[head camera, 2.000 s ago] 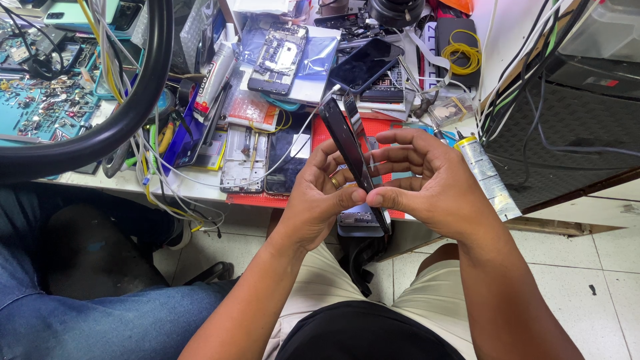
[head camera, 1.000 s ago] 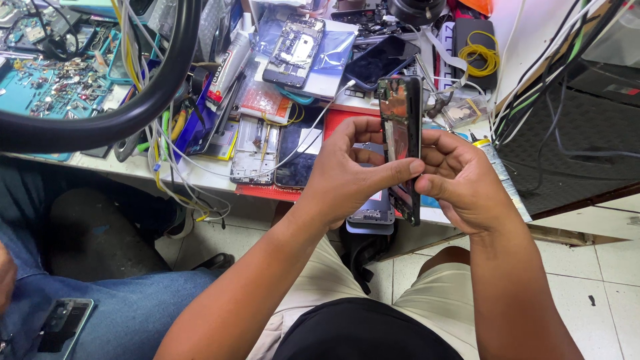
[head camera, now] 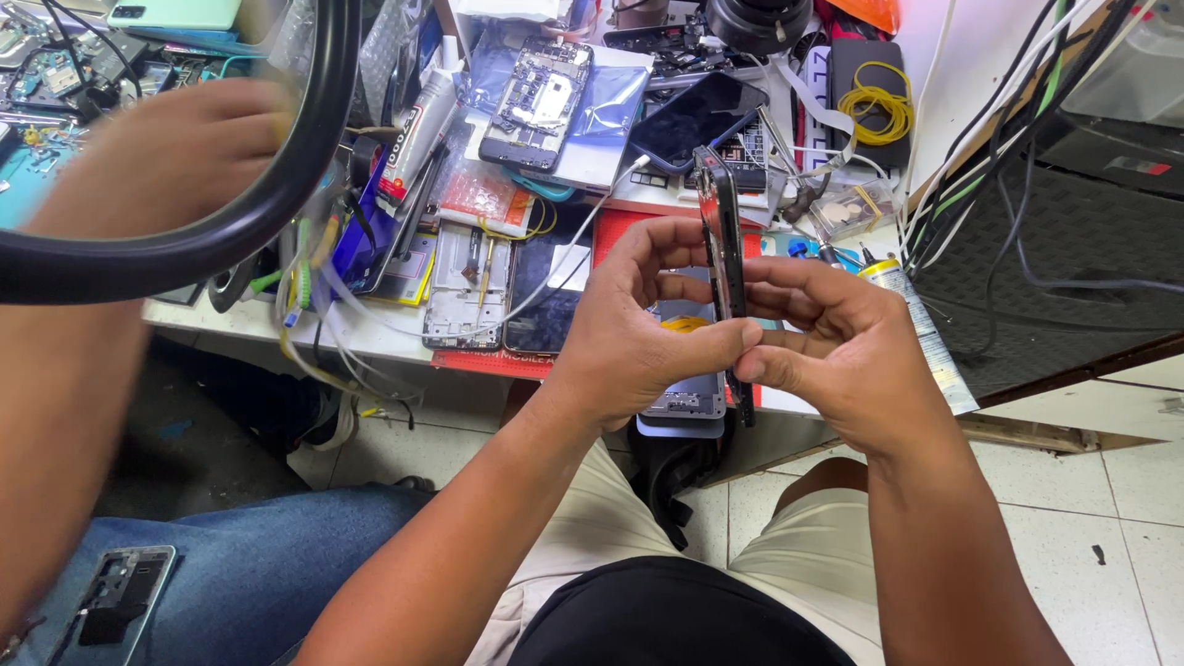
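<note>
My left hand [head camera: 638, 333] and my right hand [head camera: 823, 351] together hold a dark smartphone assembly [head camera: 726, 277] upright, nearly edge-on to the camera. Both thumbs meet low on its near edge, with fingers on either face. A narrow strip of its inner side shows, with reddish parts. Beneath my hands, at the table's front edge, lies a grey phone frame [head camera: 684, 398], partly hidden by my left hand. To the left, an opened phone chassis [head camera: 465, 287] lies beside a dark phone screen [head camera: 541, 296].
A black ring-shaped rim [head camera: 328, 139] hangs at the left, in front of a co-worker's blurred hand [head camera: 176, 148]. A phone frame [head camera: 120, 601] rests on that person's jeans. Behind lie a disassembled phone [head camera: 539, 102], a dark phone [head camera: 698, 120], yellow wire [head camera: 869, 106] and a tube [head camera: 916, 324].
The phone assembly has turned in my hands from showing its inner side to nearly edge-on. The co-worker's hand has come up over the bench at the left.
</note>
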